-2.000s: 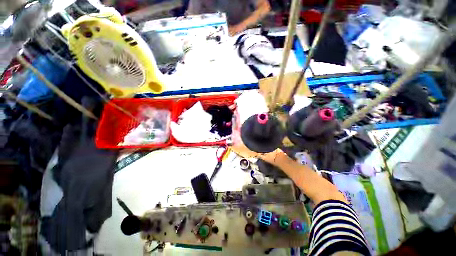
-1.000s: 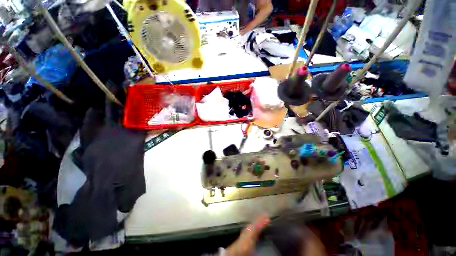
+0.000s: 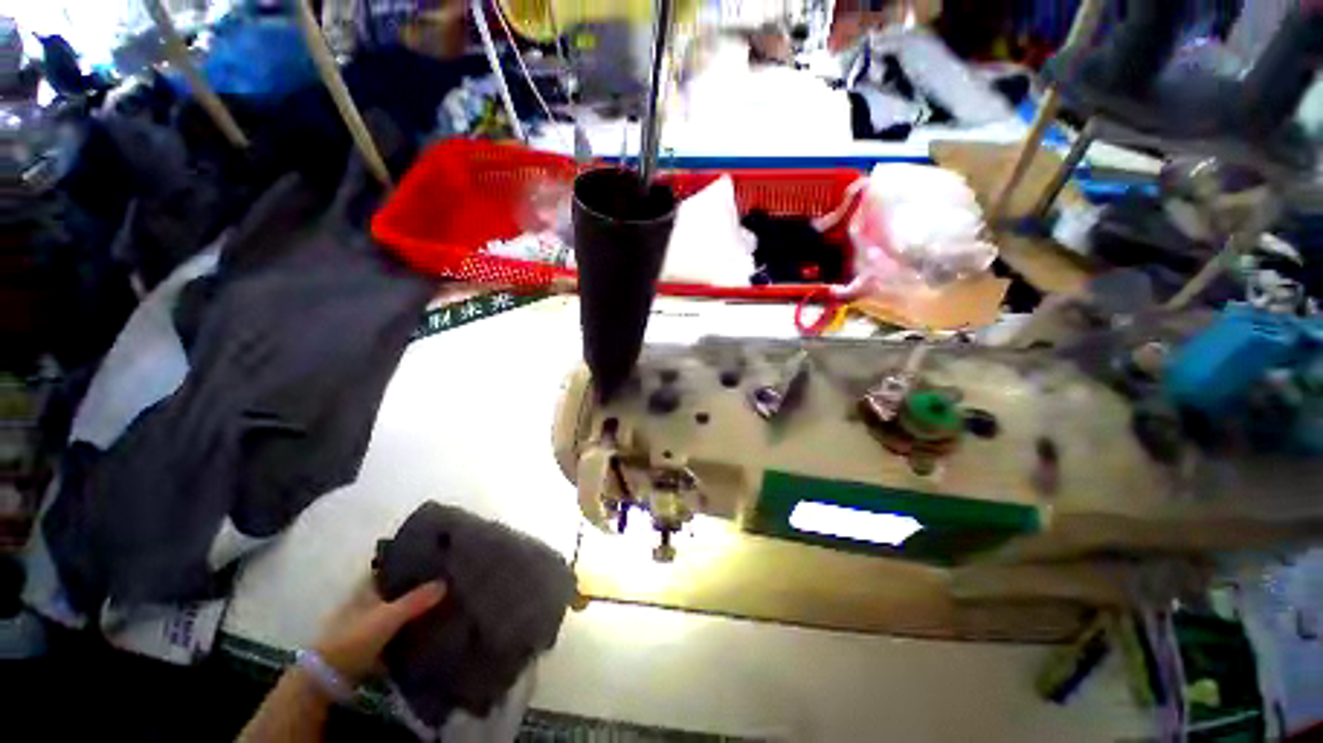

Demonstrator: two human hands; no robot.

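Note:
My left hand (image 3: 370, 627), with a pale band at the wrist, grips a dark-grey cloth bundle (image 3: 479, 602) at the table's front edge, left of the sewing machine. The thumb lies on top of the cloth; the other fingers are hidden. A paler piece hangs below it. The cream sewing machine (image 3: 711, 421) has a green panel with a bright white screen, and its lamp lights the bed under the needle area (image 3: 663, 523). My right hand is not visible.
Grey garment panels (image 3: 276, 392) are heaped on the table's left side. Red baskets (image 3: 472, 196) with white and black pieces stand behind the machine. A dark upright cone (image 3: 621, 276) rises at the machine head. A blue object (image 3: 1233, 356) lies on the machine's right end.
The view has moved closer to the machine head and table. My left hand now shows clearly at the lower left with the grey bundle. The right arm seen earlier is out of view.

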